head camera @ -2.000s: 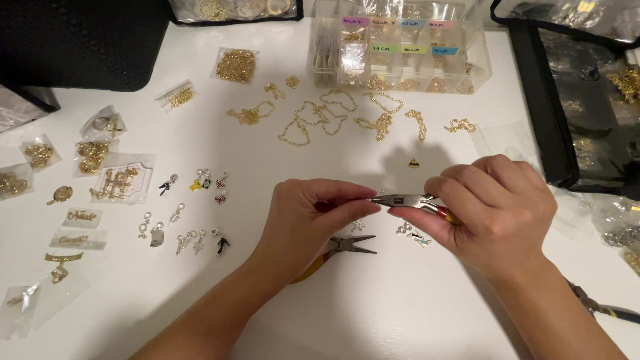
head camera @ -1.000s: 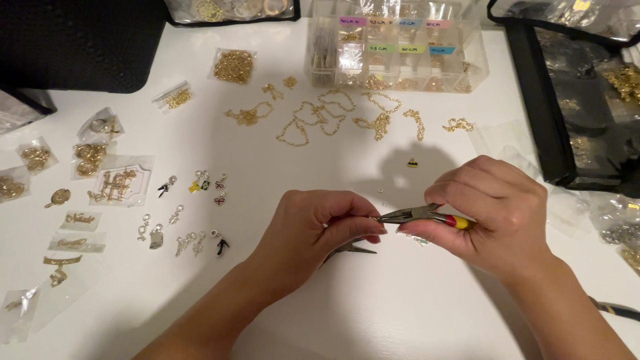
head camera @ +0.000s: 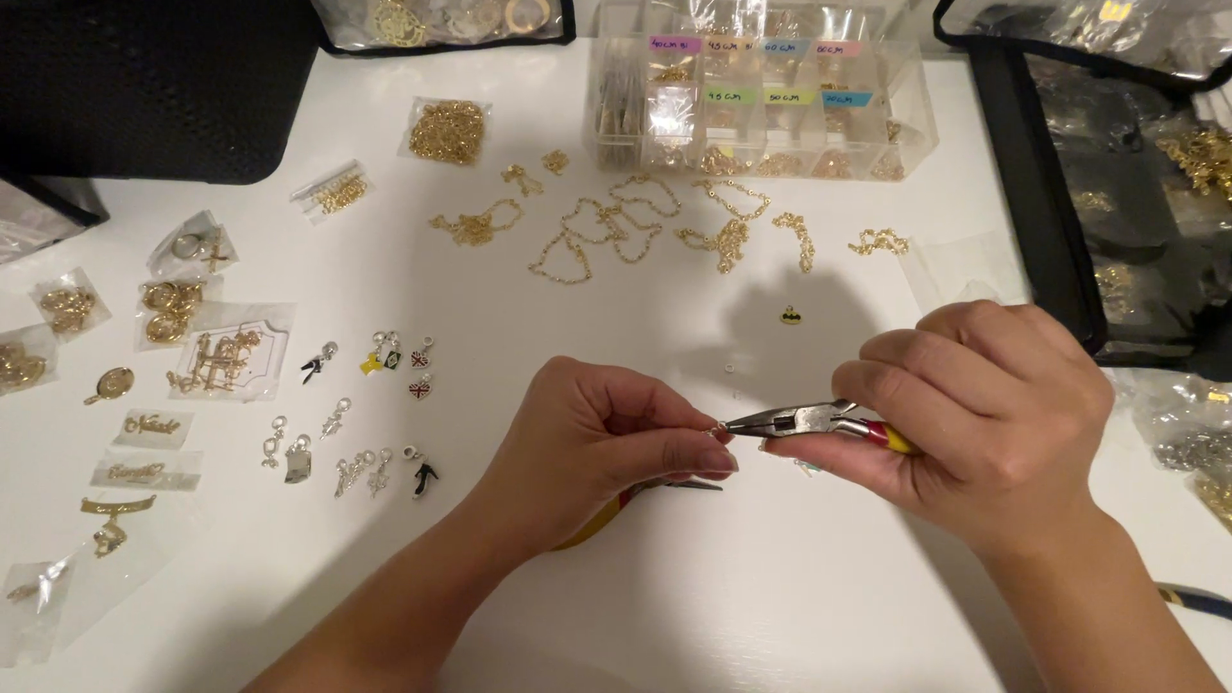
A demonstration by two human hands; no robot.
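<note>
My right hand [head camera: 982, 414] is closed around needle-nose pliers [head camera: 789, 420] with red and yellow grips. Their tips meet a tiny metal piece [head camera: 720, 426], which my left hand [head camera: 616, 433] pinches between thumb and index finger; its exact kind is too small to tell. Under my left hand lie other pliers [head camera: 695, 485], mostly hidden, with a yellow grip. Just beyond the hands are a small yellow and black charm [head camera: 790, 315] and a tiny ring [head camera: 730, 368]. Part of another small charm [head camera: 807, 468] shows below the held pliers.
Silver charms [head camera: 380, 470] lie left of my hands, with bagged gold pieces [head camera: 231, 356] farther left. Gold chains [head camera: 611, 226] spread across the back, before a clear compartment box [head camera: 760, 96]. Black-edged cases [head camera: 1049, 192] flank the right side. A dark tool handle [head camera: 1193, 599] shows at the right edge.
The held pliers have turned in my right hand, and its fingers have shifted on the grips. The pliers on the table are more covered by my left hand than two seconds ago.
</note>
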